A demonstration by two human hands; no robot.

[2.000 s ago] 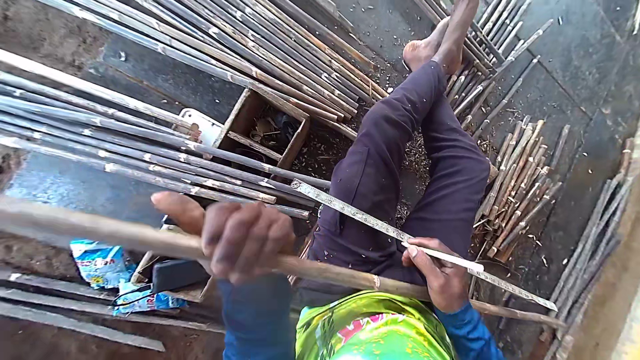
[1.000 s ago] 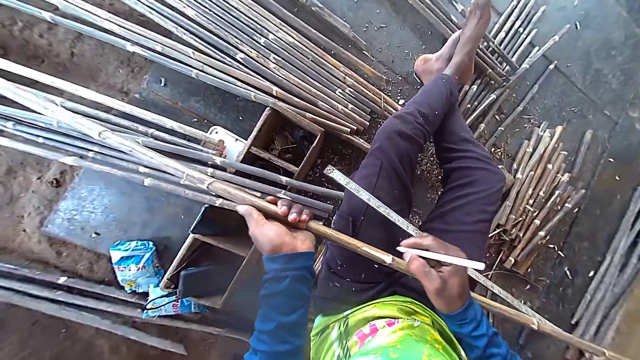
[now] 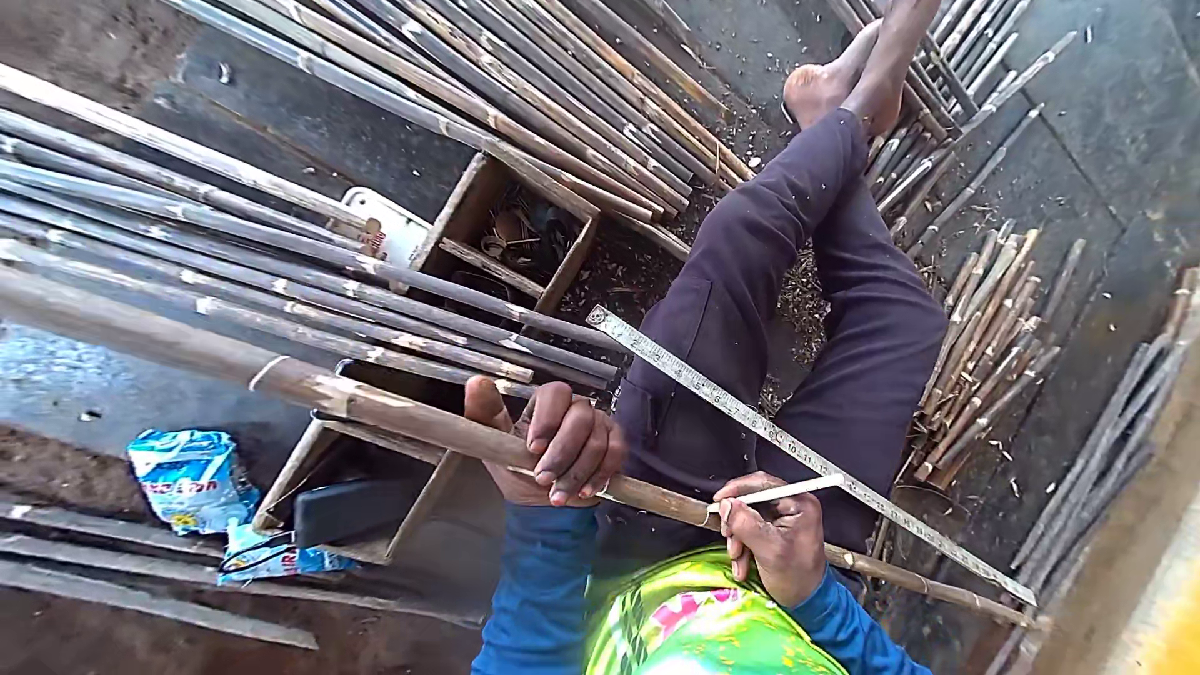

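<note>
A long bamboo pole (image 3: 412, 422) runs from the left edge across my lap to the lower right. My left hand (image 3: 558, 445) is closed around it near its middle. Farther down the same pole, my right hand (image 3: 773, 534) grips it and also holds a thin white stick (image 3: 783, 490), whose lower tip meets the pole. A metal ruler with printed marks (image 3: 750, 417) lies slantwise over my thighs, beyond both hands, its far right end near the pole's thin end.
Long bamboo poles (image 3: 281, 272) lie at the left and top. Wooden boxes (image 3: 562, 267) hold small items; a dark phone-like object (image 3: 347, 514) rests on one beside blue packets (image 3: 187, 478). Short cut sticks (image 3: 984, 347) are bundled at the right. My crossed legs (image 3: 712, 319) stretch forward.
The pole has turned in my hands, and its thick left part now looms nearer the camera than one second ago. The white stick has tilted the other way, its right end now higher.
</note>
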